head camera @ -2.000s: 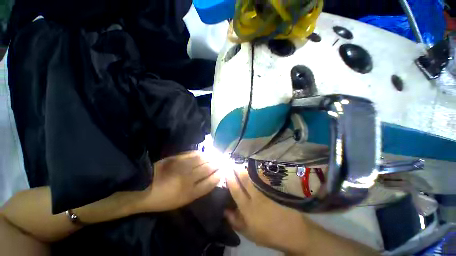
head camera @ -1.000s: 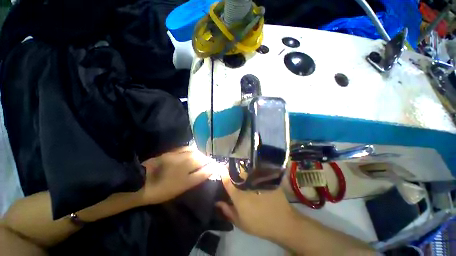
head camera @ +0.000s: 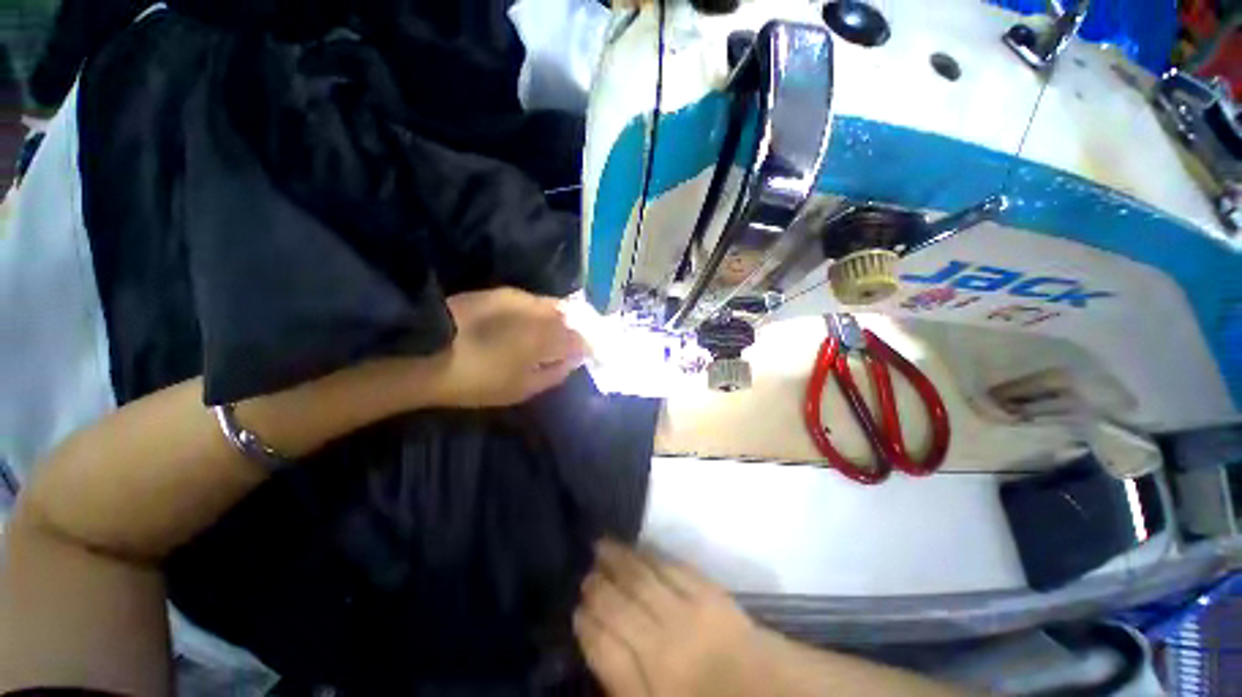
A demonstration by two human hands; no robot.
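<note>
Thin black fabric (head camera: 477, 504) lies in dark folds over the table and runs up to the needle area of the white sewing machine (head camera: 1076, 232), which has a blue stripe and "JACK" lettering. The lamp glare (head camera: 620, 357) hides the needle and presser foot. My left hand (head camera: 511, 349) lies flat on the fabric just left of the glare, fingertips partly washed out; a fold hangs over the wrist. My right hand (head camera: 661, 620) is nearer the front, its fingertips at the fabric's right edge; whether it pinches the cloth cannot be told.
Red-handled scissors (head camera: 879, 409) lie on the machine bed right of the needle. A black pad (head camera: 1069, 520) lies further right. A grey band (head camera: 885, 613) runs along the table's front edge. A blue basket (head camera: 1209, 647) is at lower right. Light cloth (head camera: 41, 272) is at left.
My right hand has moved from beside the needle toward the front. My left hand remains by the needle. The view has shifted, showing the scissors and tension dial more clearly.
</note>
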